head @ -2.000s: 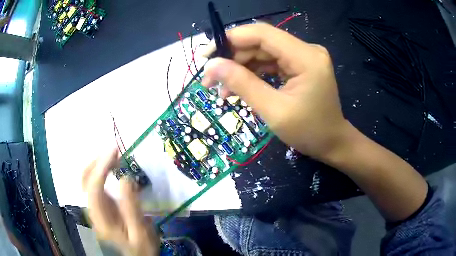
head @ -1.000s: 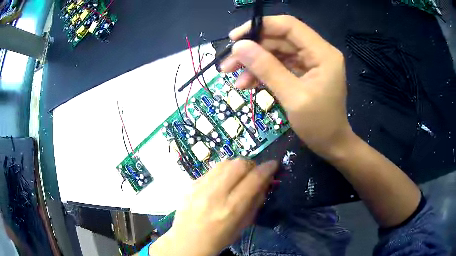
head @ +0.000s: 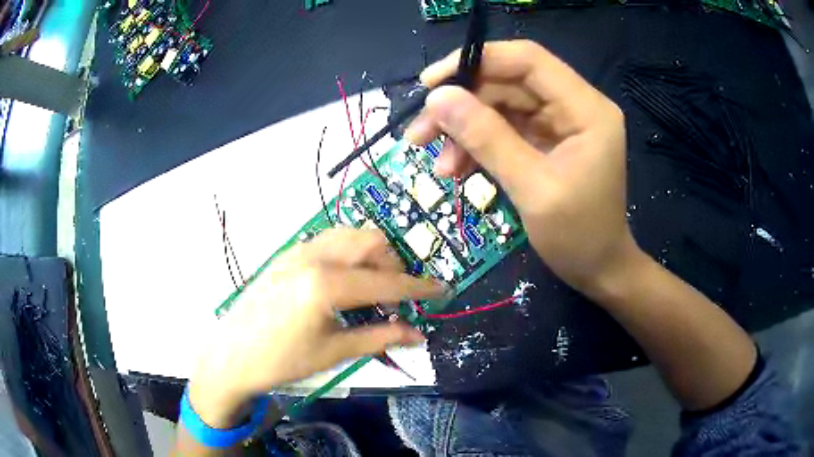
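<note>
The green circuit board panel [head: 435, 214] with yellow blocks, pale-topped cans and blue parts lies slanted, partly on the white sheet [head: 156, 268]. Thin red and black lead wires [head: 344, 112] stand up from its far edge. A red wire [head: 473, 311] sticks out at its near side. My right hand [head: 544, 170] is above the panel's far right part, shut on a bunch of black sleeves [head: 470, 54]. One sleeve [head: 366, 152] points down-left from its fingertips over the wires. My left hand [head: 312, 312] is over the panel's left part, thumb and fingers apart, hiding the boards beneath.
Loose black sleeves [head: 692, 125] lie on the black mat [head: 589, 339] at right. Another populated board [head: 152, 45] is at the far left, with more board edges [head: 446, 9] at the top. A dark pad [head: 36, 348] with black pieces is at the left edge.
My left hand went from the small board at lower left to the panel's near edge, then back over its left part. My right hand moved right, and one sleeve now sticks out down-left.
</note>
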